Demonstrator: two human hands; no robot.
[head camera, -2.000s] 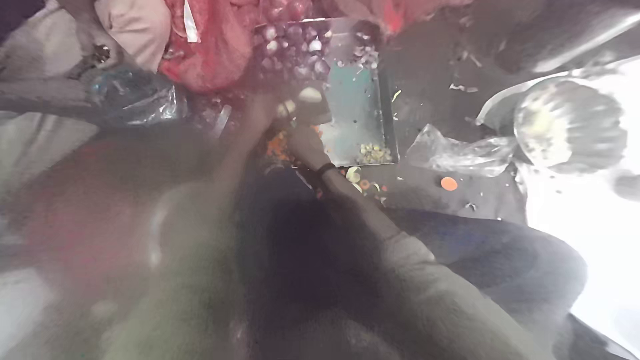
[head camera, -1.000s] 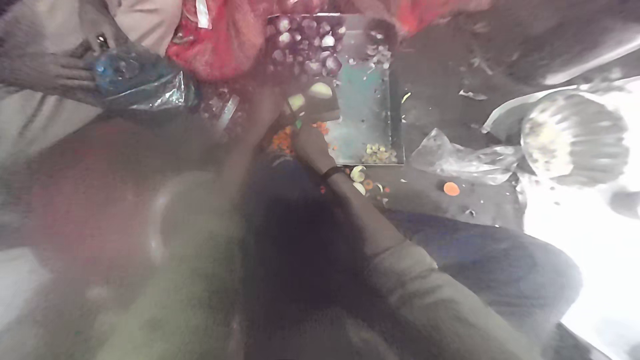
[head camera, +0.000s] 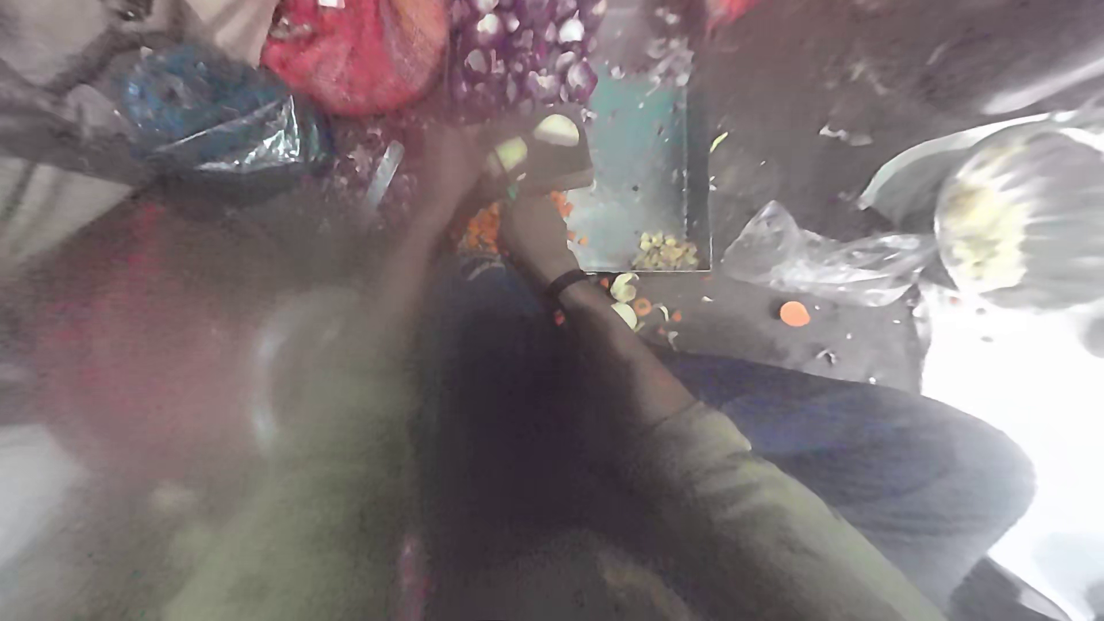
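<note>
My right hand (head camera: 536, 226), with a dark band at the wrist, is closed at the near edge of a small dark board (head camera: 565, 164); a bit of green shows at its fingers, but what it grips is hidden. My left hand (head camera: 461, 168) is blurred and lies at the left side of the board, next to a pale piece of vegetable (head camera: 509, 153). Another pale rounded piece (head camera: 556, 130) rests on the board. Chopped orange pieces, perhaps carrot (head camera: 481, 228), lie below the hands. The board is over a metal tray (head camera: 638, 164) that holds small yellowish diced pieces (head camera: 666, 252) in its near corner.
Peeled purple onions (head camera: 526, 47) fill the tray's far left part. A red mesh bag (head camera: 362, 52) and a blue plastic bag (head camera: 211, 112) near another person are at upper left. Clear plastic (head camera: 819, 254), an orange slice (head camera: 794, 313) and a ribbed translucent container (head camera: 1026, 216) are at right.
The other person's hand, seen on the blue bag a second ago, is no longer clearly visible there. My hands stay at the board.
</note>
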